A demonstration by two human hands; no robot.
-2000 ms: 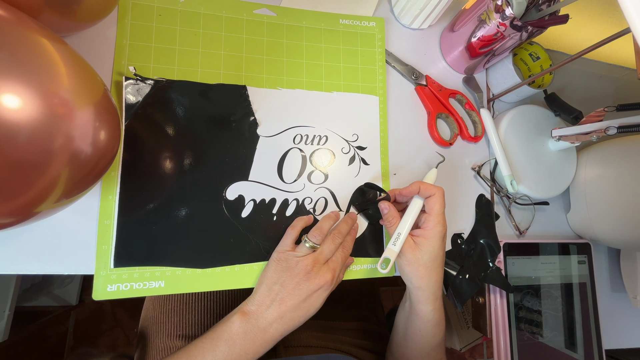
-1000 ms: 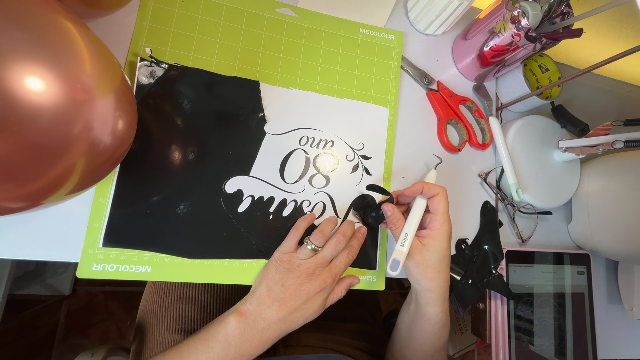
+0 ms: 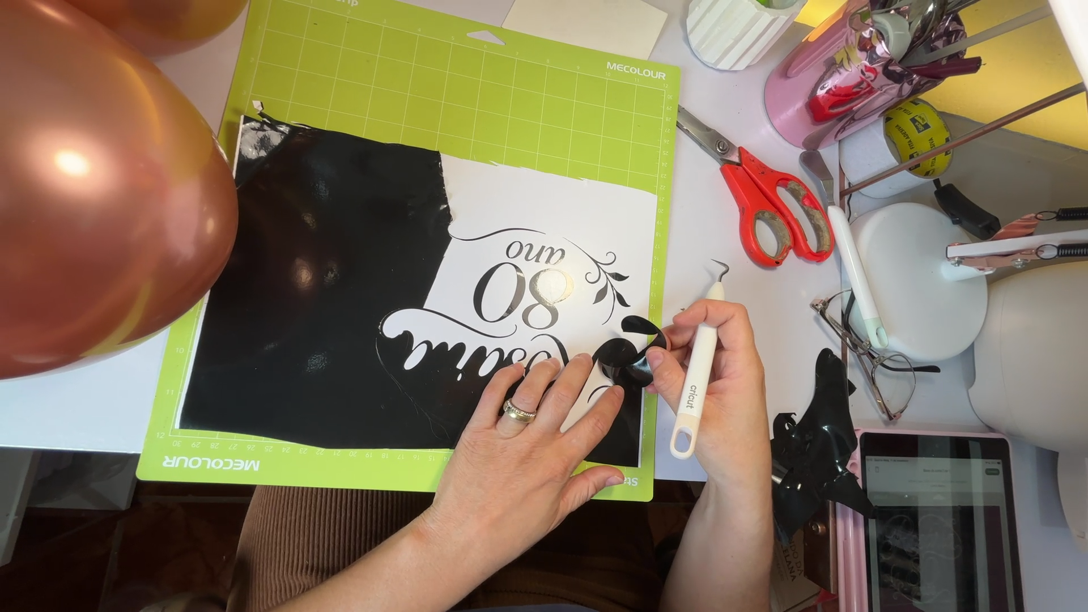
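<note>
A sheet of black vinyl (image 3: 319,297) on white backing (image 3: 552,191) lies on a green cutting mat (image 3: 408,72). Cut black lettering and a leafy sprig show on the backing, upside down to me. My left hand (image 3: 527,446), with rings on one finger, rests flat over the vinyl and lettering, its fingers spread. At the mat's right edge, my right hand (image 3: 718,382) pinches a curled, peeled strip of black vinyl (image 3: 625,353) between thumb and finger. It also holds a white Cricut weeding hook (image 3: 699,374), whose bent metal tip points away from me.
Rose-gold balloons (image 3: 110,187) cover the upper left. On the right are red-handled scissors (image 3: 778,208), a pink cup of tools (image 3: 820,76), a tape roll (image 3: 914,144), a white spatula tool (image 3: 858,276), eyeglasses (image 3: 875,374), black vinyl scraps (image 3: 820,450) and a tablet (image 3: 939,510).
The peeled vinyl strip in my right fingers has changed its curl, with an end now sticking up. My left hand stays pressed on the sheet.
</note>
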